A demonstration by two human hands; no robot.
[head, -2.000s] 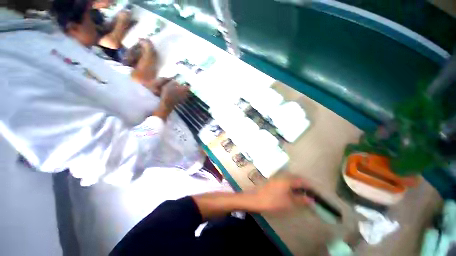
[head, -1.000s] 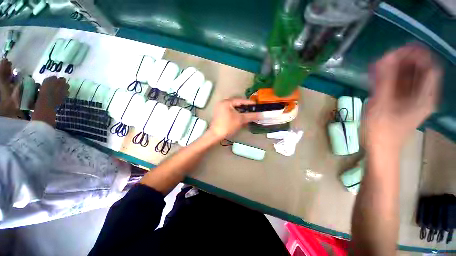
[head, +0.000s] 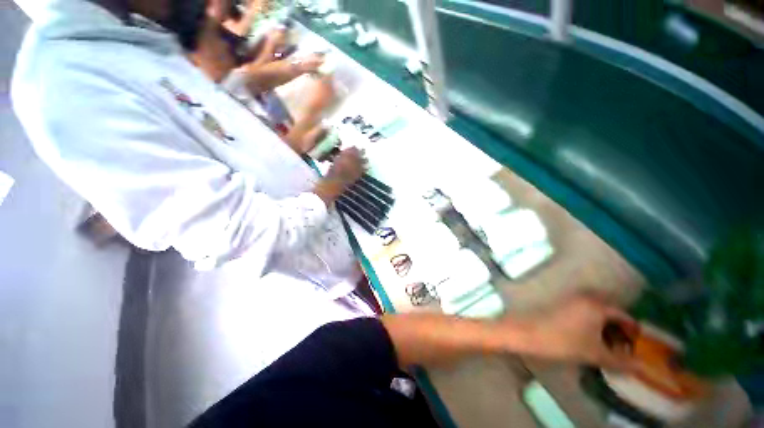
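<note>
My left hand (head: pixel 586 330) is blurred and reaches to the orange fixture (head: pixel 670 364) at the lower right. A small dark patch shows at its fingers, but I cannot tell if it is a held part. The white fixture base (head: pixel 643 393) is under the orange block. The green press (head: pixel 729 305) stands over it, cut off by the right edge. One mint-green device (head: pixel 546 405) lies on the bench below my left hand. My right hand is out of the picture.
Rows of mint-green devices (head: pixel 518 241) with black cord loops (head: pixel 419 292) lie beyond my forearm. A neighbouring worker in a white top (head: pixel 209 192) sits at left, a hand by a black striped tray (head: pixel 366 202). The dark-green conveyor (head: pixel 570 142) runs behind the bench.
The view has swung left since one second ago, so the fixture now lies at the lower right. My right hand has left the picture. My left hand is still at the fixture.
</note>
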